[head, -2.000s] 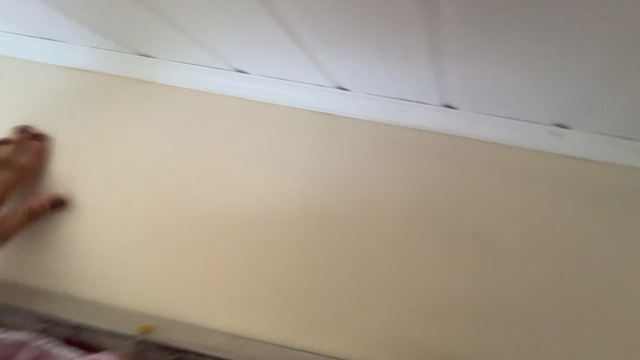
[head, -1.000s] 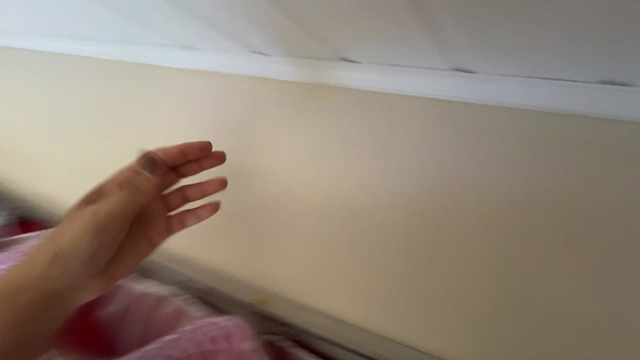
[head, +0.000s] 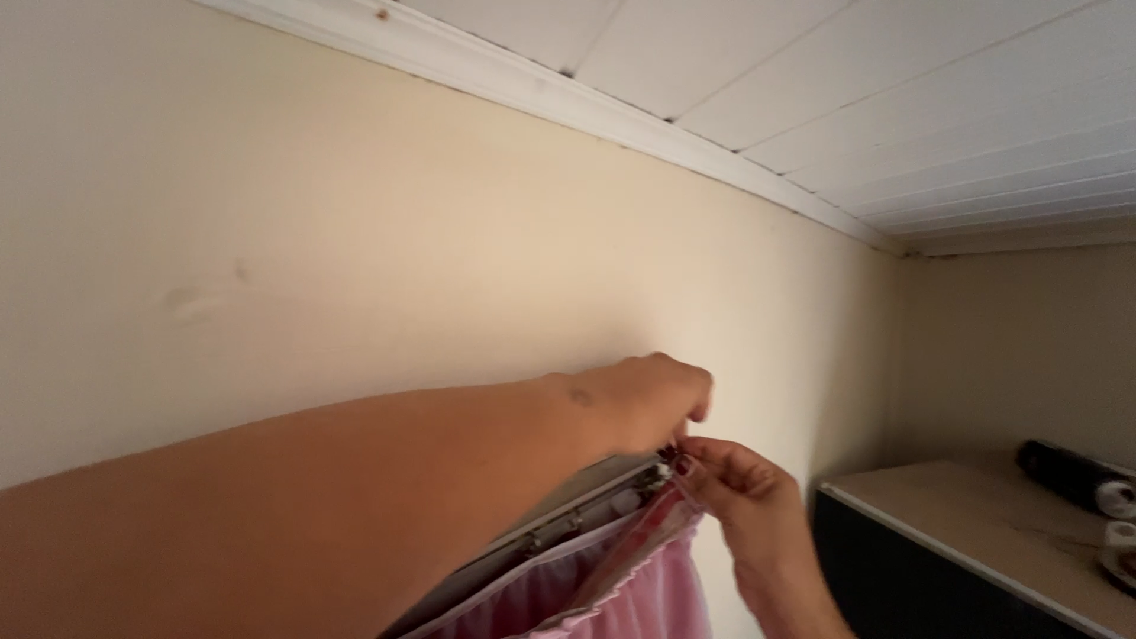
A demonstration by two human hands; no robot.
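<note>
A pink curtain (head: pixel 652 568) hangs at the lower middle, its gathered top edge below a curtain rail (head: pixel 568 510) with several small hooks, fixed along the cream wall. My right hand (head: pixel 741 479) pinches the curtain's top corner at the rail's far end between thumb and fingers. From the lower left my left arm reaches across the rail, and my left hand (head: pixel 670 395) bends down over the same end, just above my right hand. Its fingertips are mostly hidden, so what they touch cannot be seen.
White ceiling boards (head: pixel 799 89) meet the cream wall (head: pixel 399 240) at a white moulding (head: pixel 621 124). At the right stands a cabinet with a light top (head: pixel 958 506) and dark side. A black cylindrical object (head: pixel 1069 475) and a white roll-like item (head: pixel 1120 537) lie on it.
The view has swung to the rail's end and the room corner. Only one hand showed earlier, fingers apart in front of the wall; now both hands are together at the rail's end.
</note>
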